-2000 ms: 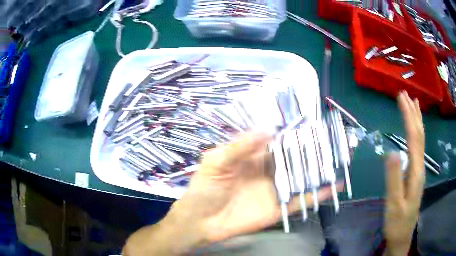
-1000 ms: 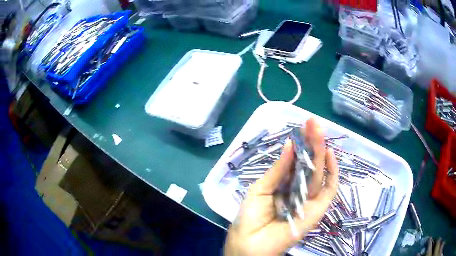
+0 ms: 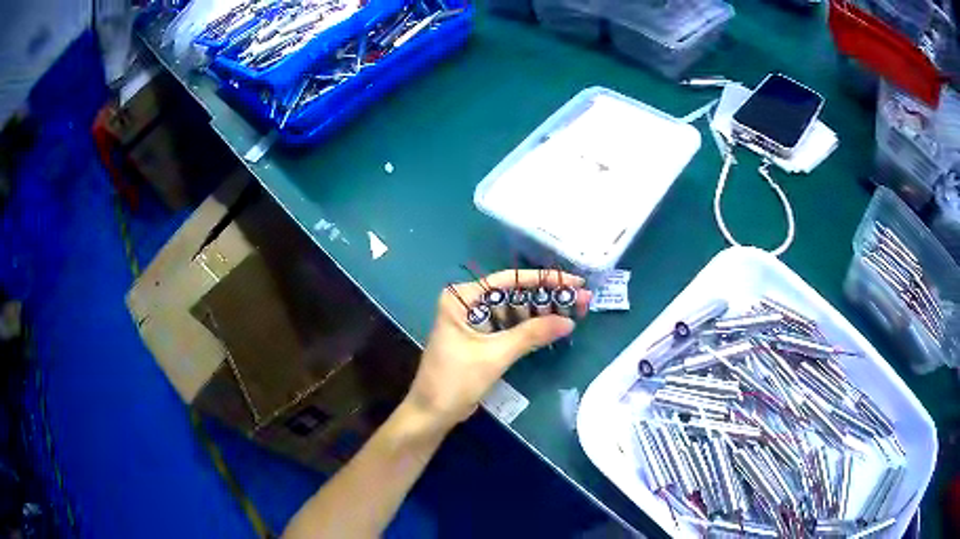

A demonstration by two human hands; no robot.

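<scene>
My left hand (image 3: 474, 353) is closed around several small metal cylinders (image 3: 541, 299), held side by side in a row over the bench edge. Their round dark ends with pale centres face me, and thin red wires stick out from them. The white parts tray (image 3: 596, 411) stands at the right, heaped with silver cylinders (image 3: 690, 453); two larger cylinders lie at its left side. The tray's lower edge is cut off by the picture. My right hand is out of the picture.
A frosted lidded box (image 3: 595, 174) stands behind my hand. A blue parts bin (image 3: 347, 100) is at the upper left. A phone (image 3: 779, 111) with a looped strap, a clear box (image 3: 895, 305) and a red bin (image 3: 884, 47) are at the right. A cardboard box (image 3: 200, 274) sits below the bench.
The view has swung left, so the tray now shows further right. My left hand has moved from over the tray to its left, with the cylinders now end-on. My right hand has left the picture.
</scene>
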